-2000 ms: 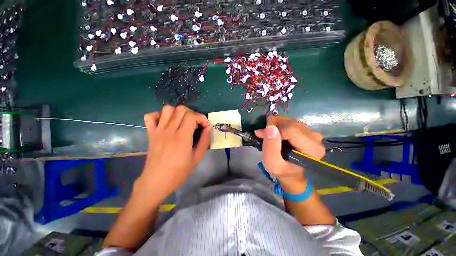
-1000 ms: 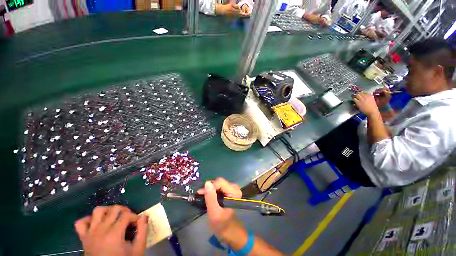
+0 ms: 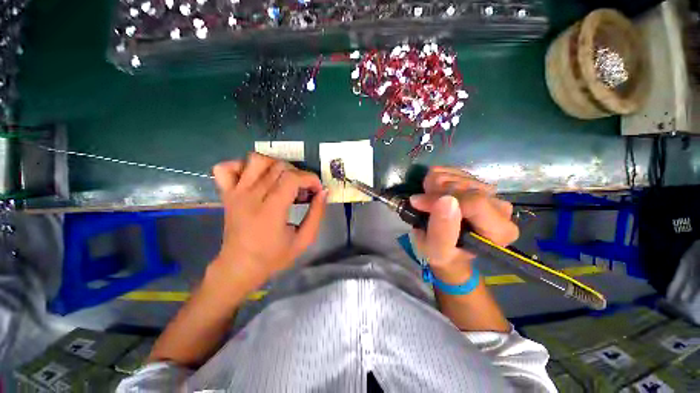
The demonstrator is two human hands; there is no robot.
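My right hand [image 3: 460, 219] holds the soldering iron [image 3: 529, 267] like a pen. Its metal tip points left and reaches the small dark circuit board [image 3: 337, 168] on the cream block [image 3: 358, 159] at the bench edge. My left hand [image 3: 269, 211] is left of the block, with fingertips pinched near the block's lower left edge. The solder wire [image 3: 130, 161] runs taut from the far left to my left hand. What exactly sits between the left fingertips is too small to tell. A smaller pale piece [image 3: 281, 149] lies just beyond my left fingers.
Black lead wires [image 3: 275, 98] and red-lead components with white ends [image 3: 414, 90] lie beyond the block. A blister tray [image 3: 330, 34] spans the back. A round tan tub [image 3: 572, 65] stands at the right beside a pale box [image 3: 662, 73]. Blue stools [image 3: 115, 253] are below the bench.
The view swung right to a seated person, then back to the bench. The small pale piece now shows beyond my left hand. Both hands keep their holds.
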